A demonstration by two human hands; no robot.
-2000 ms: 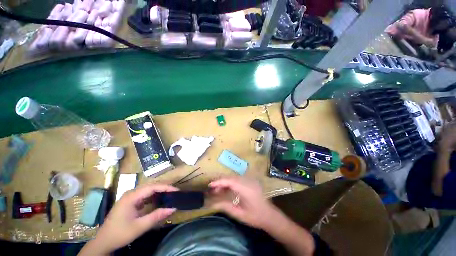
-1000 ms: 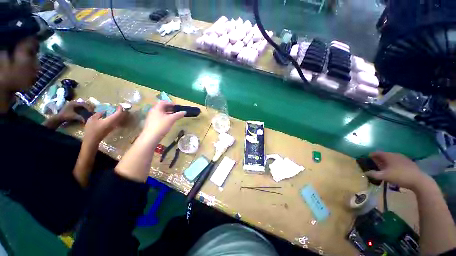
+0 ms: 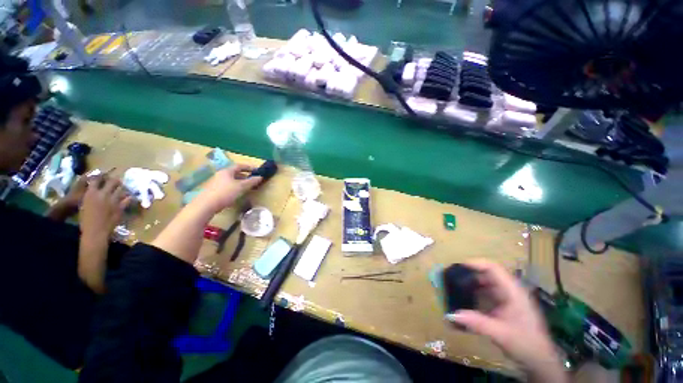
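Observation:
My right hand (image 3: 498,310) grips a black housing (image 3: 459,287) upright above the bench, right of centre; it partly hides the pale blue block (image 3: 436,275). My left hand (image 3: 228,183) reaches out to the far left with its fingers on a second black housing (image 3: 265,170). The white cloth (image 3: 403,242) lies beside the printed carton (image 3: 357,217). Thin dark picks (image 3: 373,277) lie in front of them. The white block (image 3: 312,258), black-handled brush (image 3: 278,275) and blue-green block (image 3: 272,258) lie left of the picks.
The green bench grinder (image 3: 588,325) is at the right, partly behind my right hand. A clear cup (image 3: 257,221) and clear bottle (image 3: 305,185) stand at the left. Another person (image 3: 45,247) works at far left. A black fan (image 3: 592,56) is at upper right. A small green piece (image 3: 449,221) lies at the far edge.
The housing has left the two-handed hold over the lap. My right hand has come from beside the grinder toward the centre with a black housing. My left hand stays stretched out left.

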